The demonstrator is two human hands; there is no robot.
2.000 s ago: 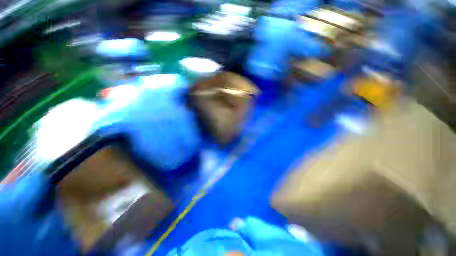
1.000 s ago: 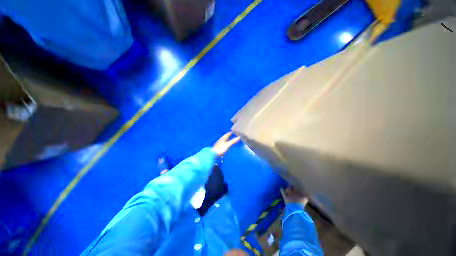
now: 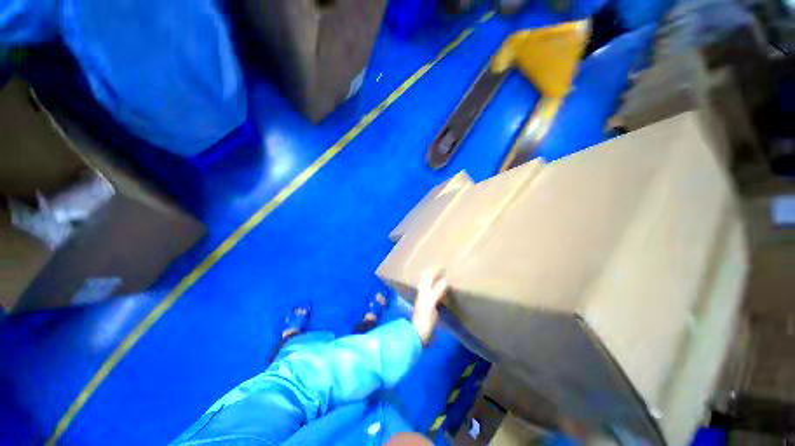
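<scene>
A large brown carton point(image 3: 601, 226), with stepped board edges or flaps at its left end, fills the right of centre. It sits tilted in the view. My left hand point(image 3: 429, 305) reaches from the lower left and holds the carton's near left edge, fingers over the top face. My right hand is not clearly visible; a blurred patch at the bottom under the carton may be part of it or its sleeve. The carton hides what is beneath it.
A yellow pallet jack point(image 3: 553, 61) stands beyond the carton, forks towards me. A yellow line point(image 3: 235, 235) crosses the blue floor point(image 3: 331, 226). An open carton point(image 3: 113, 244) is at left, another carton point(image 3: 327, 61) at top. A person in blue point(image 3: 161, 70) is at upper left.
The carton shows lower and more fully, with more of its far side in view. My left hand has moved right onto its edge. My right hand, seen under the carton before, is no longer clear.
</scene>
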